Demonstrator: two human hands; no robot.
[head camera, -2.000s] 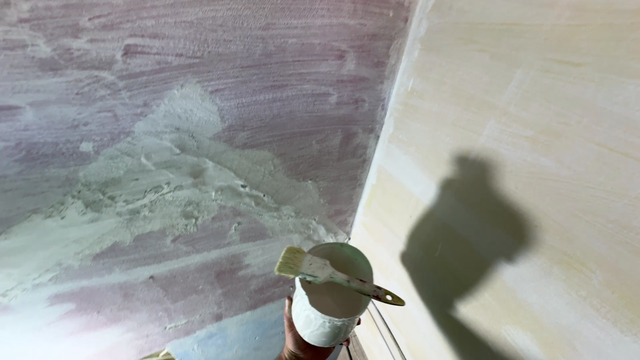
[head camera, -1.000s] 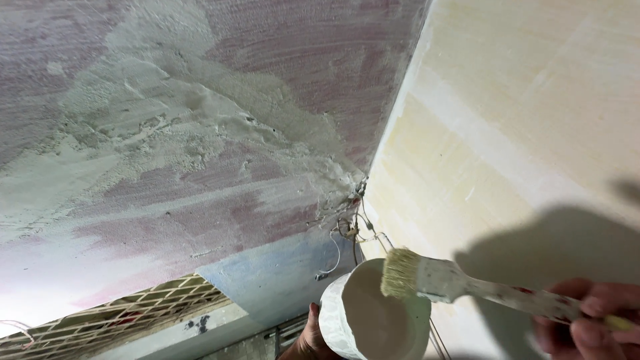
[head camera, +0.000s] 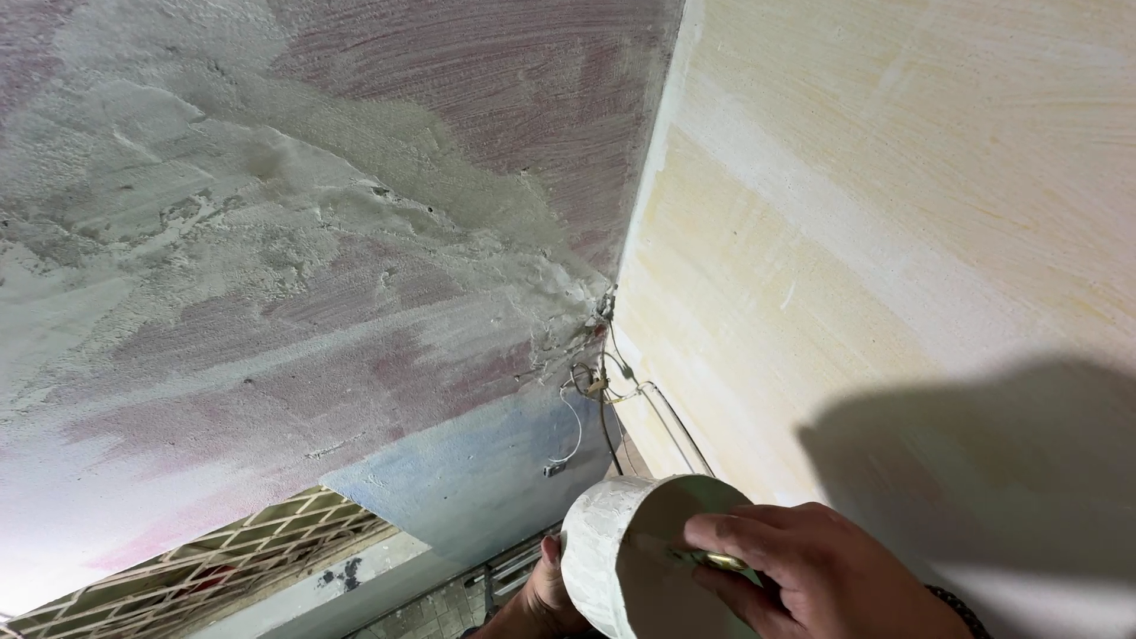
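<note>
A white paint-smeared bucket (head camera: 593, 555) is tilted at the bottom centre, with my left hand (head camera: 543, 593) wrapped round its left side. Over its mouth, my right hand (head camera: 799, 564) grips the handle of a paintbrush (head camera: 721, 560) between thumb and fingers. The brush's bristles are hidden inside the bucket, and its contents are hard to make out. Ahead is a mauve wall (head camera: 497, 80) with rough grey-white plaster patches (head camera: 293, 177), meeting a pale yellow wall (head camera: 781, 222) at the corner.
Loose wires (head camera: 581, 417) hang at the corner above the bucket. At lower left, a metal lattice grille (head camera: 222, 559) fills an opening above a ledge (head camera: 355, 572). A tiled floor (head camera: 430, 614) shows far below. A dark shadow (head camera: 958, 461) lies on the yellow wall.
The brush lay across the bucket's rim two seconds ago. My right hand then held it with its bristles at the bucket's mouth; now the bristles are inside.
</note>
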